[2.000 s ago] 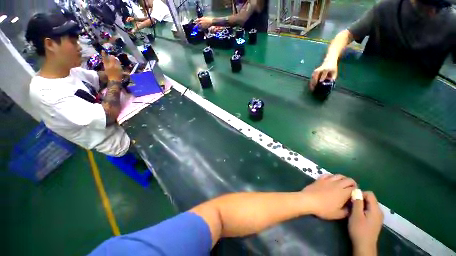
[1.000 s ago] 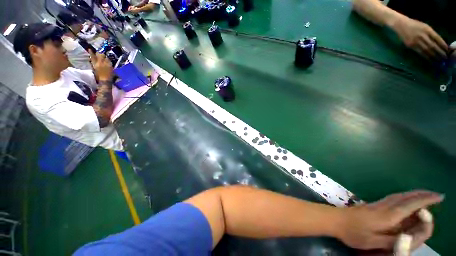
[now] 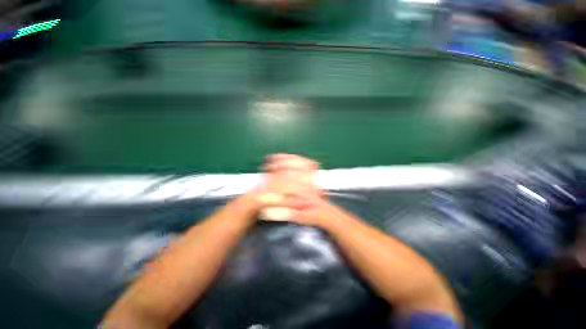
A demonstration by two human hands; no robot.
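The head view is strongly blurred. My left hand [image 3: 262, 193] and my right hand [image 3: 310, 202] are together at the middle, over the white rail [image 3: 392, 178] and the near edge of the green belt [image 3: 193, 138]. The hands touch and overlap, so the separate fingers cannot be told apart. A pale finger cot [image 3: 275, 214] shows at the lower side of the hands. No part can be made out in or between the hands.
The shiny dark mat [image 3: 257, 276] lies below my forearms. A blurred blue-white tangled heap [image 3: 514, 205] is at the right. Blurred streaks of green and blue light show at the top left. Part of a person shows blurred at the top middle.
The view has swung to the right; the worker at the left and the black housings on the belt are out of sight. Both forearms now show, and my hands have come together.
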